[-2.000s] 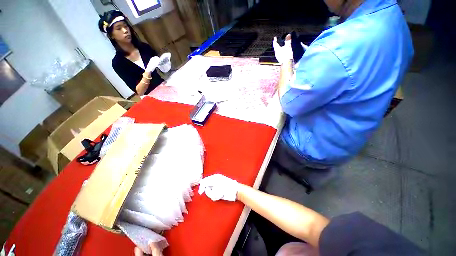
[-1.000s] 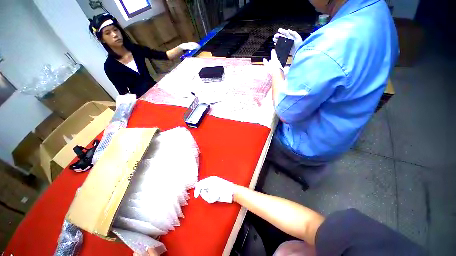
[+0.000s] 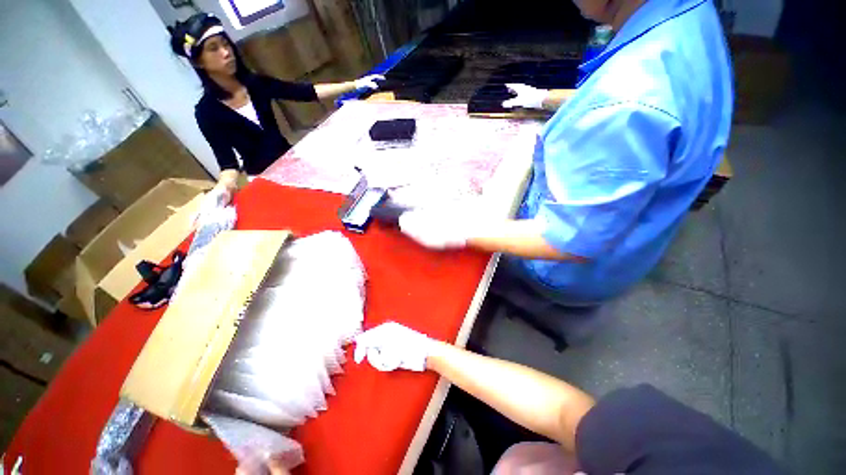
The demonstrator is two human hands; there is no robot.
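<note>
Whitish bubble bags [image 3: 301,315] fan out of a tan carton [image 3: 204,325] lying on its side on the red cloth [image 3: 408,297]. My right hand [image 3: 394,348], in a white glove, rests at the right edge of the fanned bags, fingers curled; whether it grips a bag I cannot tell. My left hand [image 3: 264,466] is cut off by the bottom edge; its fingertips hold the end of one bubble bag [image 3: 252,442] below the carton's opening.
Bagged products [image 3: 121,436] lie left of the carton. An open black box [image 3: 362,206] sits mid-table. A co-worker in blue [image 3: 640,158] reaches over the right edge; another [image 3: 243,111] stands at the far left. A black stack [image 3: 392,130] lies on pink wrap.
The blue-sleeved co-worker's gloved hand has come over the red cloth near the open box; the black product is no longer held up. The far co-worker's hand is now on the bagged products. My hands barely moved.
</note>
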